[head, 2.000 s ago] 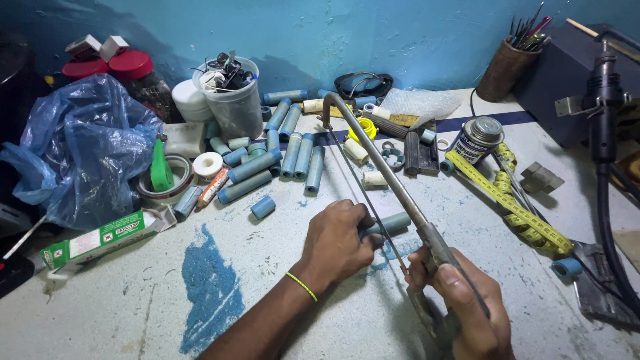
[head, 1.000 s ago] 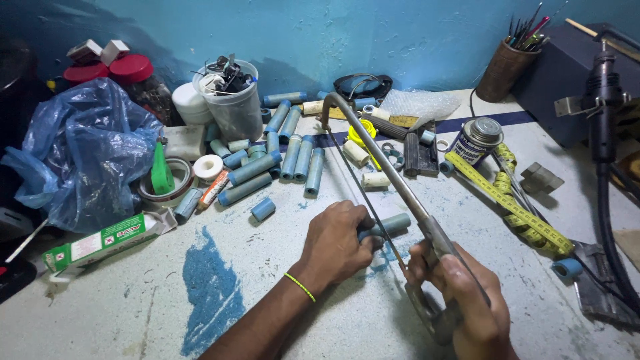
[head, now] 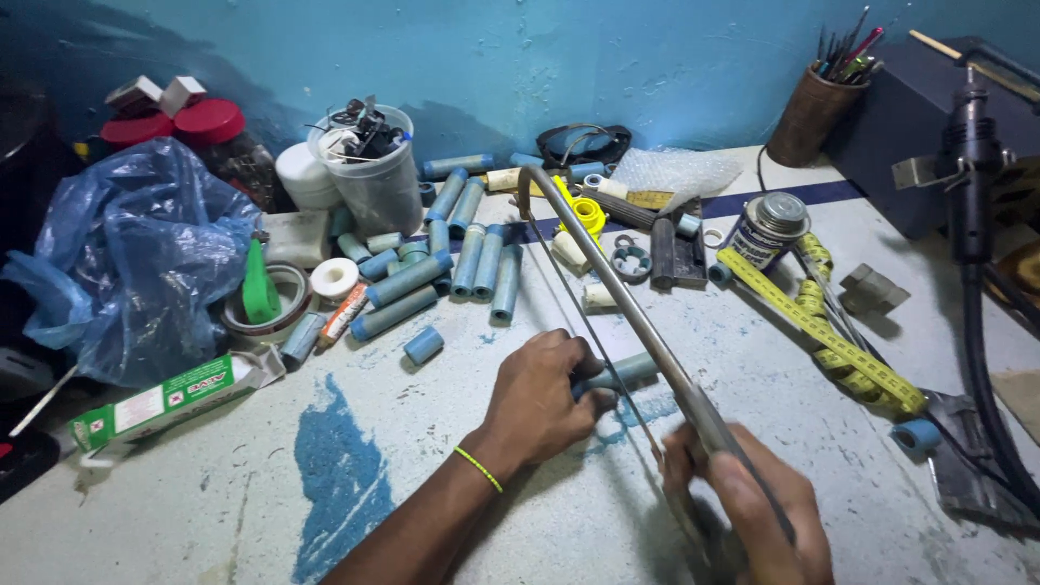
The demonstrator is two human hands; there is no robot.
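My left hand (head: pixel 552 394), with a thin yellow-green band at the wrist, grips one end of a blue plastic pipe (head: pixel 634 372) and presses it on the white worktop. My right hand (head: pixel 747 496), slightly blurred, is closed around the handle of a hacksaw (head: pixel 621 292) with a grey metal frame. The saw's blade (head: pixel 581 313) crosses over the pipe just right of my left fingers; whether it has cut in cannot be told. Blue dust (head: pixel 626 422) lies on the worktop under and beside the pipe.
Several cut blue pipe pieces (head: pixel 410 278) lie behind my left hand, near a clear plastic tub (head: pixel 375 191). A blue plastic bag (head: pixel 142 260) and a green-white box (head: pixel 175 398) are at left. At right are a metal can (head: pixel 766 227), yellow measuring tape (head: pixel 821 329) and black cable (head: pixel 979 349).
My right hand and the hacksaw have shifted slightly along the blade's line. My left hand keeps its hold on the pipe in nearly the same place.
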